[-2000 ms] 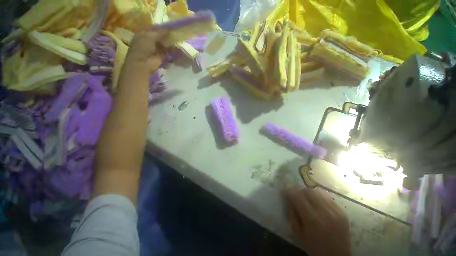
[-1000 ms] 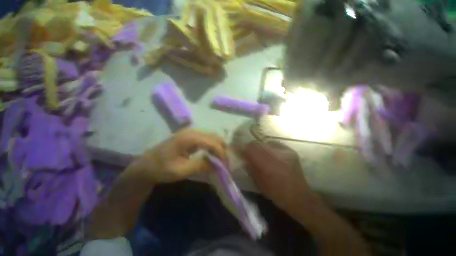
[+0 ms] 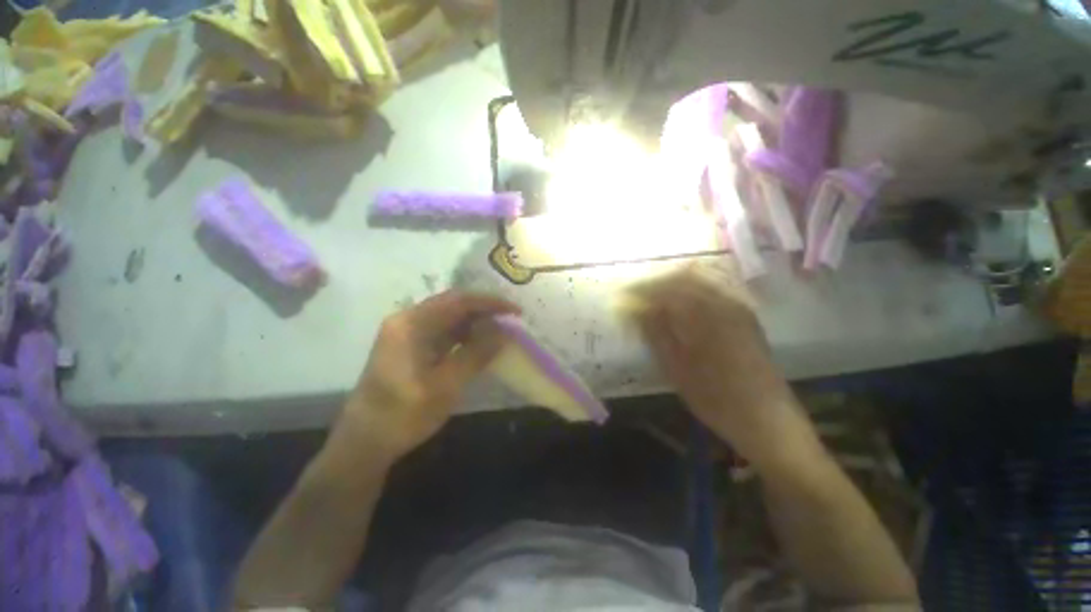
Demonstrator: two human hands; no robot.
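My left hand (image 3: 425, 359) is at the table's front edge, its fingers closed on a purple and pale yellow strip (image 3: 550, 380) that slants down to the right. My right hand (image 3: 706, 341) is blurred, just below the bright glare; a pale yellowish patch shows at its fingertips, and I cannot tell if it is a held piece. A folded purple piece (image 3: 261, 233) lies on the table at left. A thinner purple strip (image 3: 437, 206) lies right of it, its right end over the needle plate outline. The glare hides the needle area of the sewing machine (image 3: 861, 54).
A yellow bundle (image 3: 317, 48) lies at the back left of the table (image 3: 239, 359). Loose purple pieces (image 3: 48, 478) heap at the far left. Purple and white sewn pieces (image 3: 778, 167) lie right of the glare. A dark wheel (image 3: 939, 227) and metal bracket are at right.
The view has swung right. My left hand has come from the left heap to the front edge with a strip. My right hand has moved from the left strip's side to below the glare.
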